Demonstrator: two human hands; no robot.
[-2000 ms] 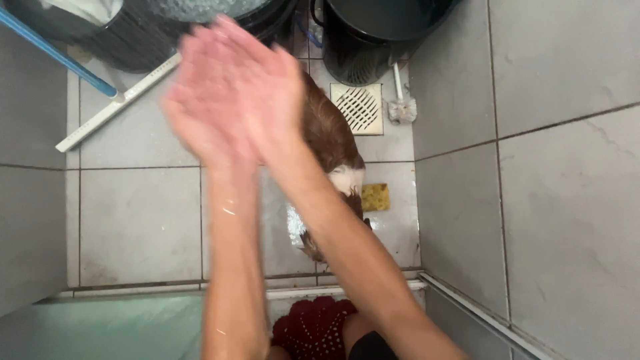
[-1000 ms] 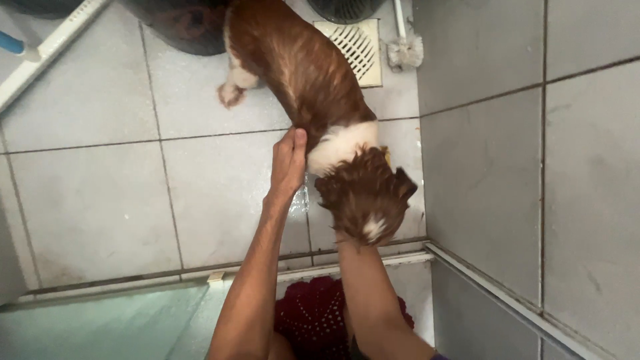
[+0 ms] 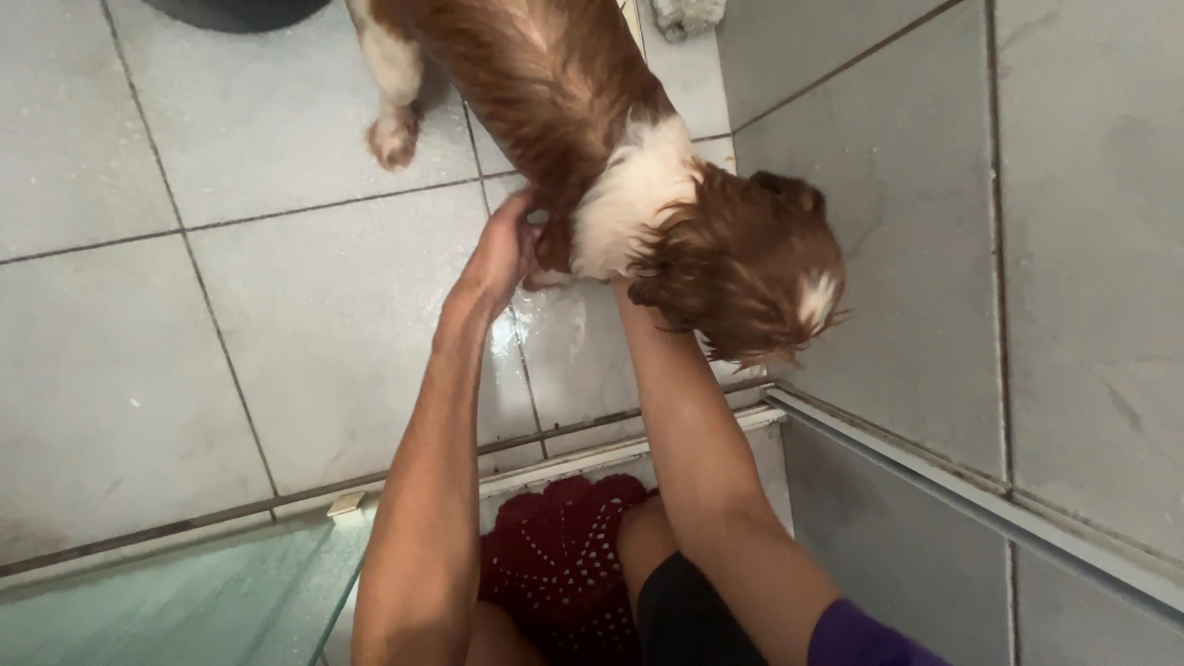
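A wet brown and white dog point(image 3: 555, 83) stands on the grey floor tiles, its head point(image 3: 758, 264) turned toward the right wall. My left hand point(image 3: 507, 242) is at the dog's front leg, fingers curled partly behind it; whether they grip the leg is not clear. My right forearm point(image 3: 680, 398) reaches under the dog's neck and chest, and the dog's body and head hide my right hand. One white hind leg point(image 3: 395, 92) of the dog shows on the left side. Wet, shiny patches lie on the tiles below my left hand.
A tiled wall point(image 3: 879, 185) rises at the right. A metal door track point(image 3: 925, 490) and a low sill point(image 3: 564, 462) run across the near side, with a glass panel point(image 3: 185, 592) at lower left. A dark bucket point(image 3: 240, 11) and a brush head point(image 3: 687, 17) are at the top edge.
Two seconds ago my hands were raised together above the dog. They came down to its front end. Since one second ago, my left hand has moved from its shoulder to the front leg.
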